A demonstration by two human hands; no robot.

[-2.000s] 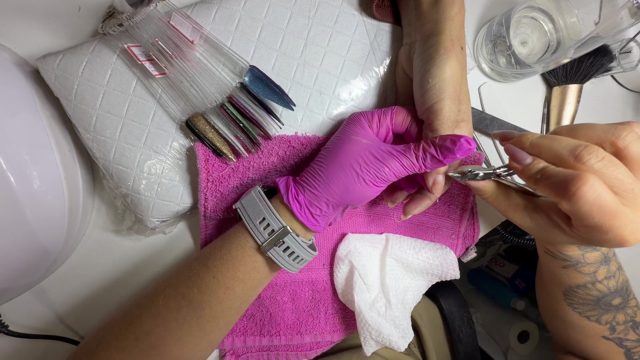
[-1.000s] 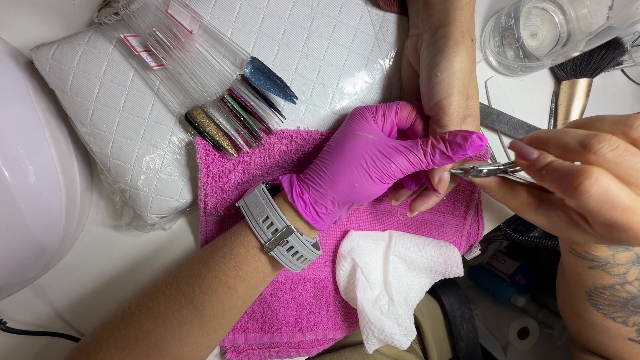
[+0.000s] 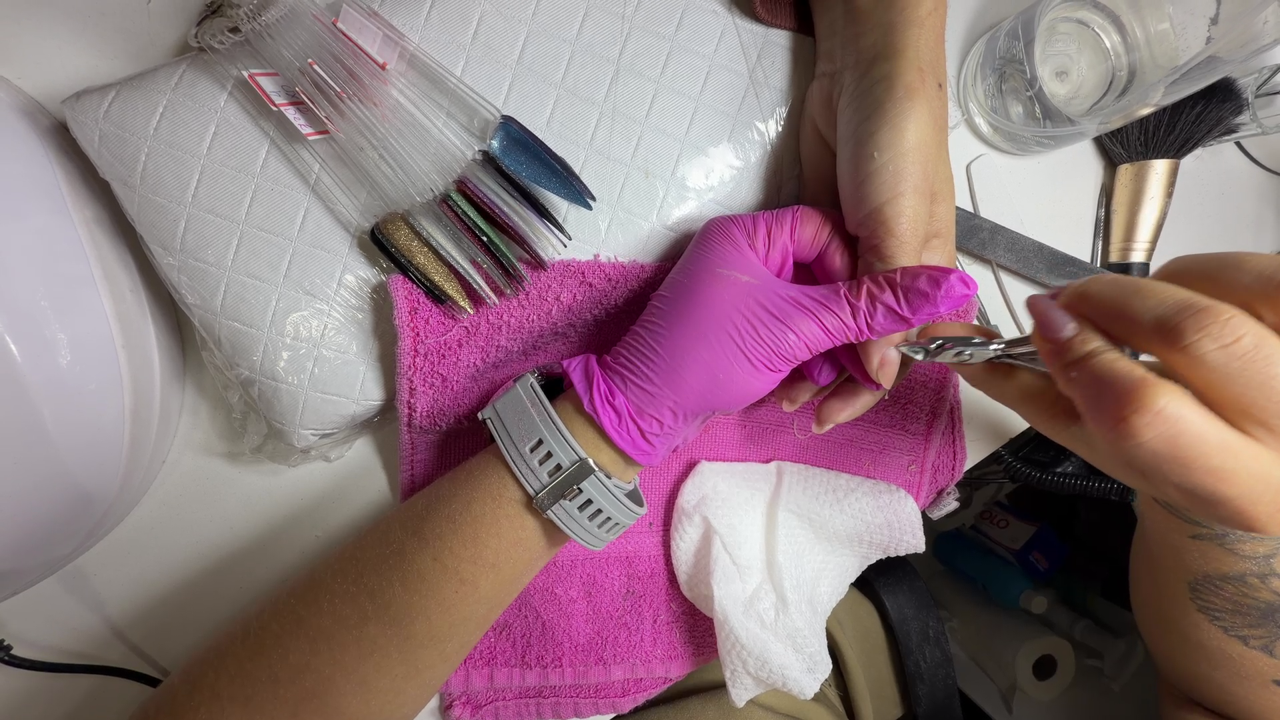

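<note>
My left hand (image 3: 740,320), in a pink glove with a grey watch strap (image 3: 565,470) at the wrist, grips the fingers of another person's hand (image 3: 885,170), which reaches in from the top. My bare right hand (image 3: 1170,390) holds metal cuticle nippers (image 3: 975,350). Their tip is at a fingertip of the held hand, just below my gloved thumb; the exact contact is too small to tell. Beneath the hands lies a pink towel (image 3: 560,620), with a crumpled white paper towel (image 3: 780,570) on it.
A white quilted cushion (image 3: 640,110) in plastic bears nail colour samples (image 3: 420,260). At the right are a nail file (image 3: 1025,245), a black-bristled brush (image 3: 1145,200) and a clear plastic cup (image 3: 1060,80). A white rounded device (image 3: 80,350) stands at the left edge.
My right hand has shifted slightly around the nippers, whose tip stays by the same fingertip. My left hand keeps its hold on the other person's fingers.
</note>
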